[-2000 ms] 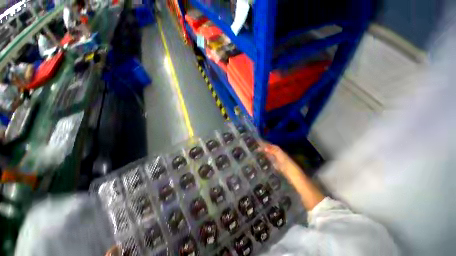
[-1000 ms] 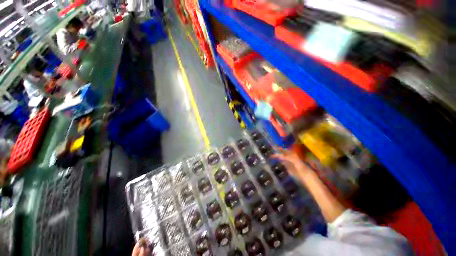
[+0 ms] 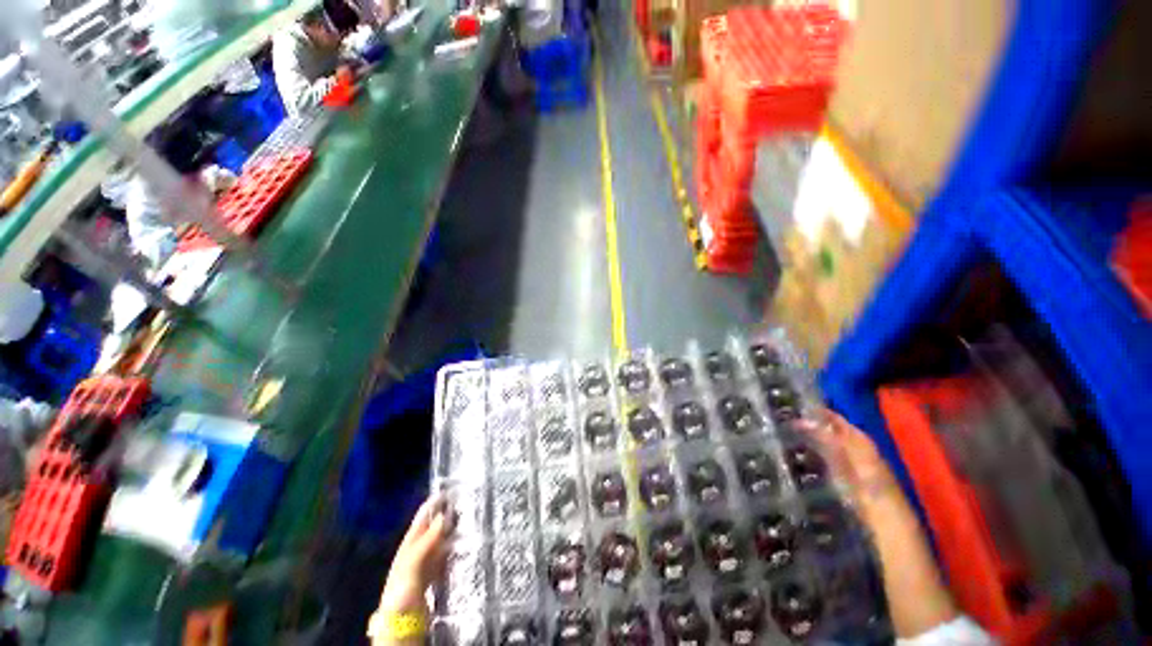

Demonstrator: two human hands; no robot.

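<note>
A clear blister tray (image 3: 537, 473) lies in front of me at the bottom centre, with a grid of pockets. Small round dark parts (image 3: 657, 485) sit in most pockets; the pockets at its left side look empty. My left hand (image 3: 417, 570) grips the tray's left edge, with a yellow band at the wrist. My right hand (image 3: 862, 469) holds the tray's right edge near its upper corner. The fingers under the tray are hidden.
A long green bench (image 3: 360, 227) runs along the left, with red trays (image 3: 76, 486) and a blue-and-white box (image 3: 209, 486). Seated persons (image 3: 303, 66) are behind it. The grey aisle has a yellow line (image 3: 609, 215). Stacked red trays (image 3: 730, 164), cartons (image 3: 828, 271) and a blue rack (image 3: 935, 297) stand right.
The view has moved along the aisle and turned. The rack has shifted right, and stacked red trays and cartons now show. The tray is more level in view, and more of my left hand shows.
</note>
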